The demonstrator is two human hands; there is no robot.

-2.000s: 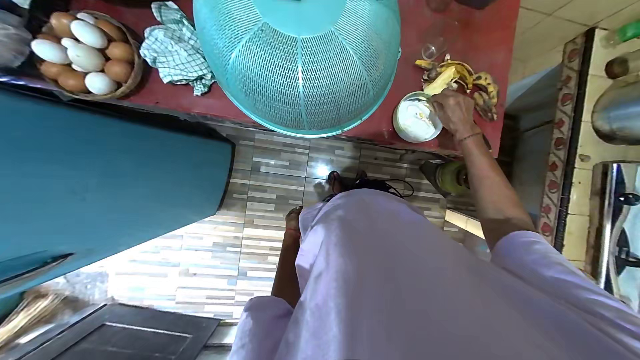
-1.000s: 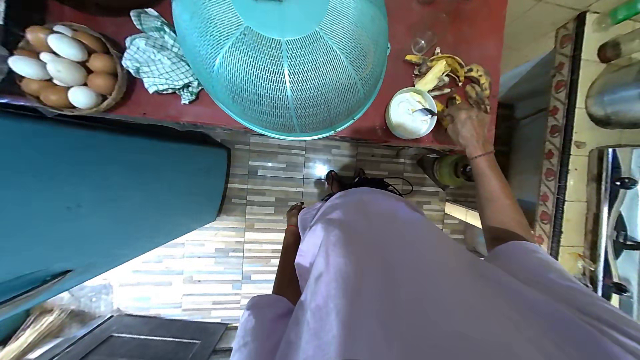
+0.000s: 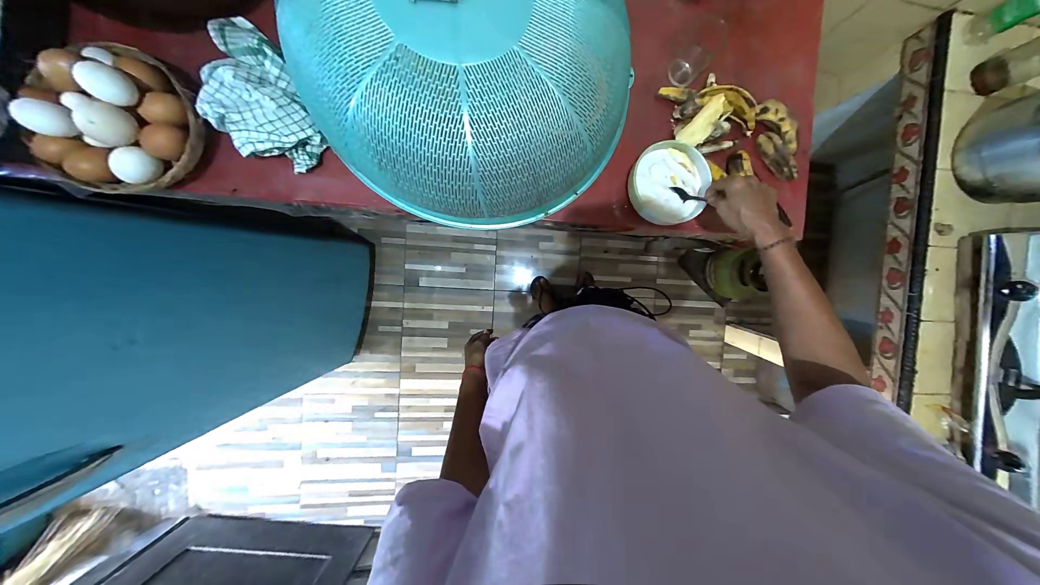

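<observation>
My right hand (image 3: 743, 205) holds a dark spoon (image 3: 686, 194) by its handle, with the spoon's tip in the creamy white contents of a small round bowl (image 3: 635, 187). This bowl rests close to the front edge of the red table (image 3: 601, 199). Just behind it lie a piece of peeled banana (image 3: 704, 120) and banana peels (image 3: 735, 101), and browned bananas (image 3: 777, 134) are to their right. My left hand (image 3: 478, 349) hangs low beside my lilac garment, well away from the table; its fingers are partly hidden, and what it may hold cannot be told.
A big turquoise perforated plastic cover (image 3: 487, 138) occupies the table's middle. Left of it are a checked cloth (image 3: 256, 101) and a basket (image 3: 195, 138) of brown and white eggs. A clear glass (image 3: 689, 65) stands behind the bananas. A stove (image 3: 1011, 341) is at the far right.
My right hand was over the bowl's right rim two seconds ago; it is now lower and to the right of the bowl. The spoon has become visible in the white contents.
</observation>
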